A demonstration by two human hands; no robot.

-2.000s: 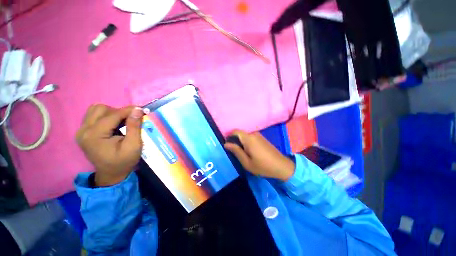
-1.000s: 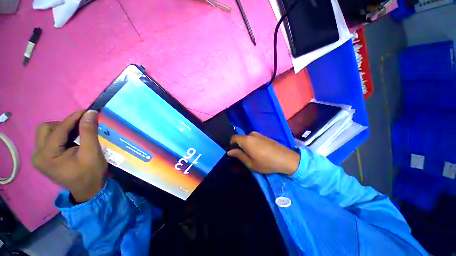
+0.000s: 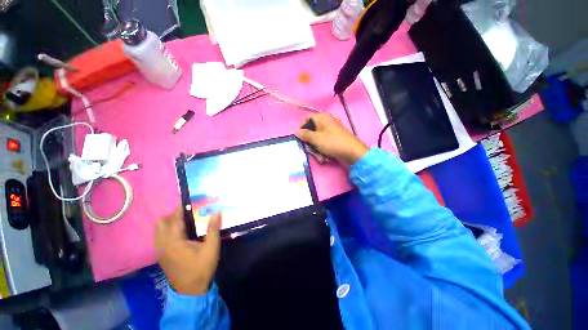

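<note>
A tablet screen assembly lies face up at the front edge of the pink mat, its display lit in blue, white and orange. My left hand holds its lower left corner, with the thumb on the glass. My right hand is at the upper right corner, its fingers closed on a small black block. Whether this hand also touches the tablet is hard to tell. The back of the tablet is hidden.
Behind lie a white wipe, tweezers and a solvent bottle. At left are a tape roll, a charger and a device with red digits. At right, a second tablet lies on white paper, beside a black handpiece.
The tablet has turned from tilted over the lap to nearly level on the mat edge. My right hand has moved up to its upper right corner. The view now takes in more bench.
</note>
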